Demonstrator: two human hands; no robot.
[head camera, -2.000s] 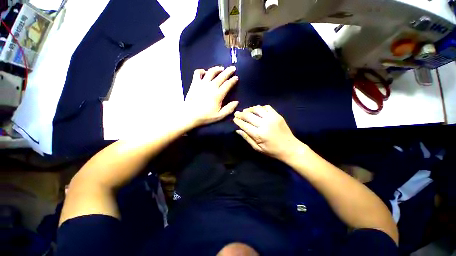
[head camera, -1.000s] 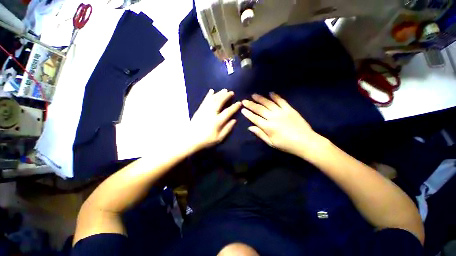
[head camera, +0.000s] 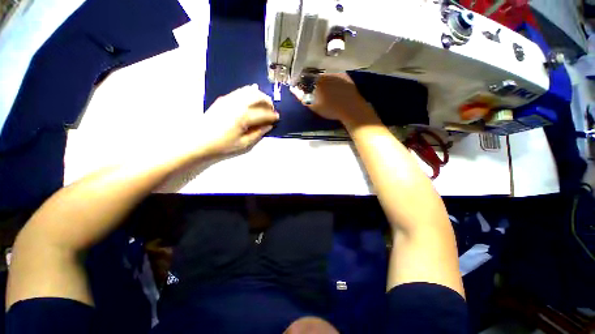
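A navy panel (head camera: 233, 59) lies under the presser foot (head camera: 277, 90) of the cream-white sewing machine (head camera: 391, 49). Its near edge now lies on the white table just below the needle. My left hand (head camera: 244, 121) is at that edge, left of and below the needle, with its fingers curled; whether it pinches the cloth is not clear. My right hand (head camera: 326, 98) is right of the needle, partly behind the machine head, on the cloth; its fingertips are largely hidden.
A stack of notched navy pieces (head camera: 62, 72) lies on the white table (head camera: 222, 171) at the left. Red-handled scissors (head camera: 427, 150) lie right of the cloth, under the machine arm. Navy and white cloth (head camera: 475, 258) is heaped low at the right.
The navy panel has moved away from me under the machine, baring the table's near part. My right hand has moved forward beside the needle. My left hand has curled its fingers. The view has shifted right.
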